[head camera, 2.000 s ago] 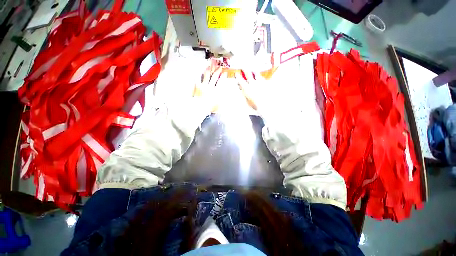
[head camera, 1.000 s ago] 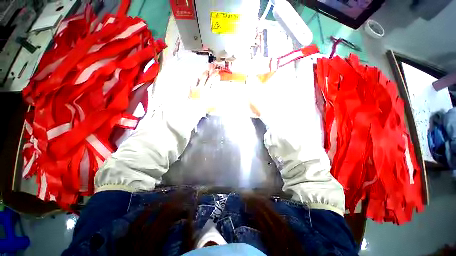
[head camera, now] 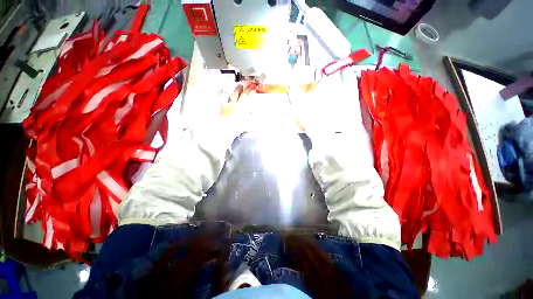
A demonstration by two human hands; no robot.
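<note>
A red strip point(head camera: 273, 89), orange under the lamp, lies across the bright plate below the white sewing machine head point(head camera: 248, 55). Its red end with a pale band point(head camera: 354, 58) sticks out at the right. My left hand point(head camera: 236, 104) is at the strip's left part, near the needle area. My right hand point(head camera: 299, 105) is at the strip to the right of the needle. Both hands are washed out by glare, so their fingers and any grip cannot be made out. The presser foot is also hard to see.
A tangled pile of red strips point(head camera: 96, 134) lies at the left, a neater red pile point(head camera: 424, 157) at the right. A grey metal sheet point(head camera: 263, 187) is between my forearms. Small snips point(head camera: 397, 52), a white ring point(head camera: 427, 32) and a dark screen point(head camera: 391, 13) are at upper right.
The view has shifted slightly, showing the machine head a little lower and further left. Fingers visible two seconds ago are now lost in glare. The strip still lies across under the head.
</note>
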